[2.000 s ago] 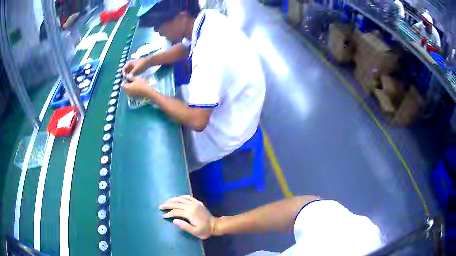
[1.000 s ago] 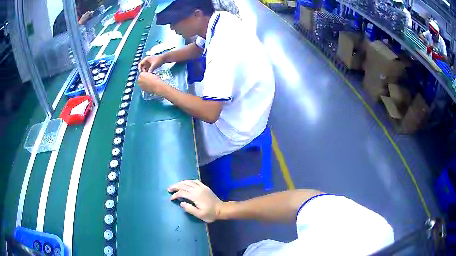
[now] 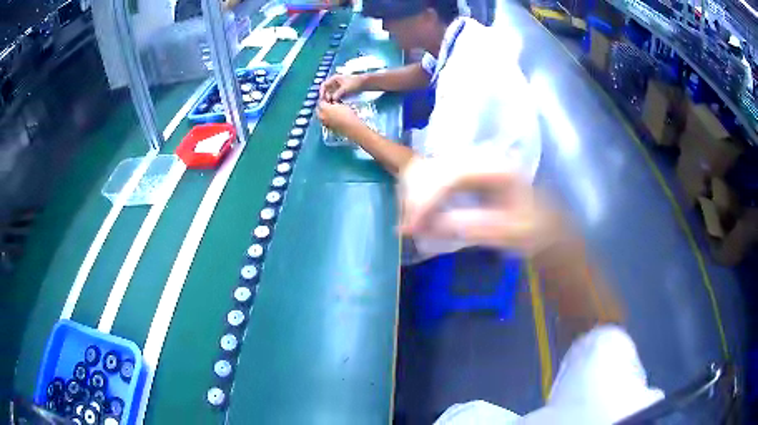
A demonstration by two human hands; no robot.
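A single row of round black discs with silver-white centres (image 3: 242, 294) runs along the green belt edge in the head view. My right hand (image 3: 478, 217) is raised right of the bench edge, over the view of the seated worker. It is strongly blurred, with fingers pointing left and seemingly bent; whether it holds anything cannot be told. It does not touch the row. My left hand is not in view.
A blue tray of black discs (image 3: 137, 357) stands at lower left, another (image 3: 278, 73) farther up. A red tray (image 3: 189, 148) and clear tray (image 3: 112, 184) lie beyond the row. Metal posts rise there. A seated worker (image 3: 490, 100) handles something small at the green-topped bench (image 3: 332, 274).
My right hand has lifted off the bench top and moved up and right. The view has shifted, so the row and trays appear farther right and more of the near blue tray shows.
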